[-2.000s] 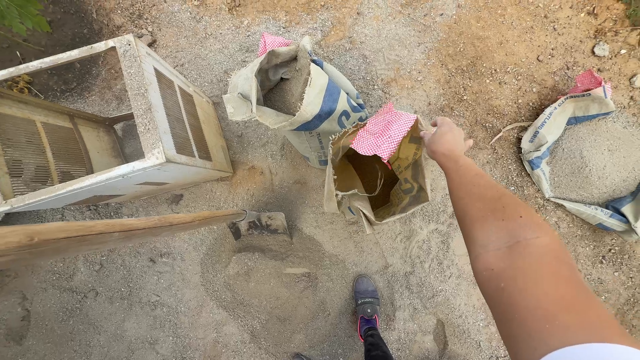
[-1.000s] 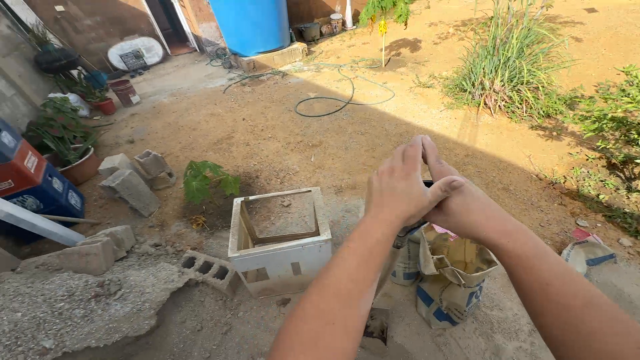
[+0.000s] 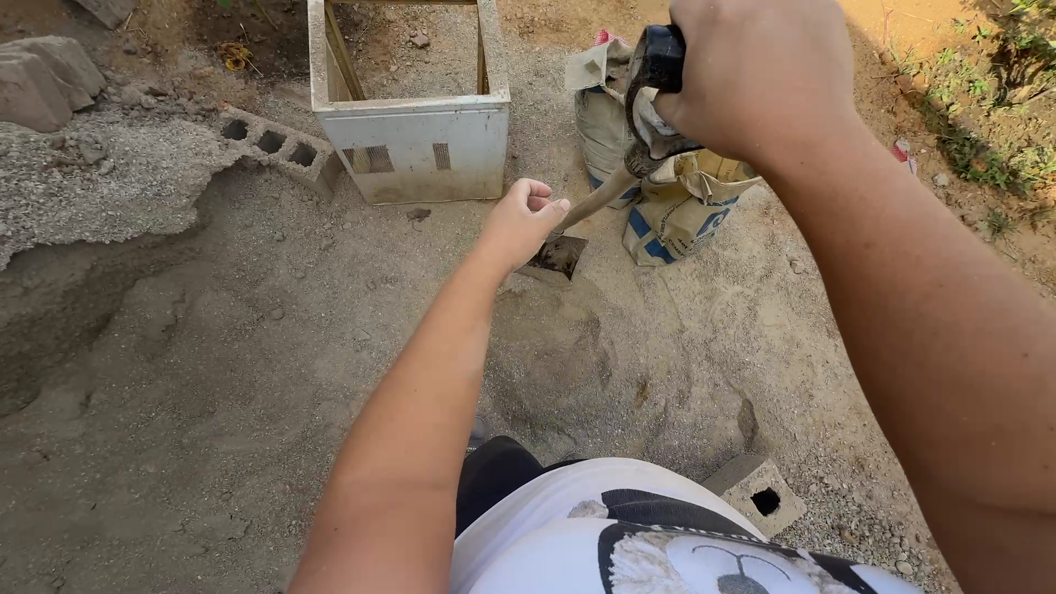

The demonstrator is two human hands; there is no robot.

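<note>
My right hand (image 3: 763,74) is wrapped around the black D-handle of a shovel (image 3: 606,191), whose wooden shaft slants down to the left. The shovel's metal blade (image 3: 563,256) rests on the ground at the edge of a low patch of loose sand (image 3: 553,346). Beside the lower shaft is my left hand (image 3: 524,223), its fingers loosely curled; whether it touches the shaft cannot be told. Just right of the blade stands an open paper cement bag (image 3: 676,219), partly hidden by my right hand. Another such bag (image 3: 601,132) stands behind it.
A white metal frame box (image 3: 417,148) stands ahead, with a hollow concrete block (image 3: 285,148) at its left. A gravel heap (image 3: 107,181) and concrete lumps (image 3: 45,82) lie further left. Another concrete block (image 3: 759,495) is near my body at the right. Weeds grow at the upper right.
Two seconds ago my right hand was at the cement bag's rim; one second ago my hands were together above the shovel. Now they are apart, the right one on the handle. The view has tilted down again.
</note>
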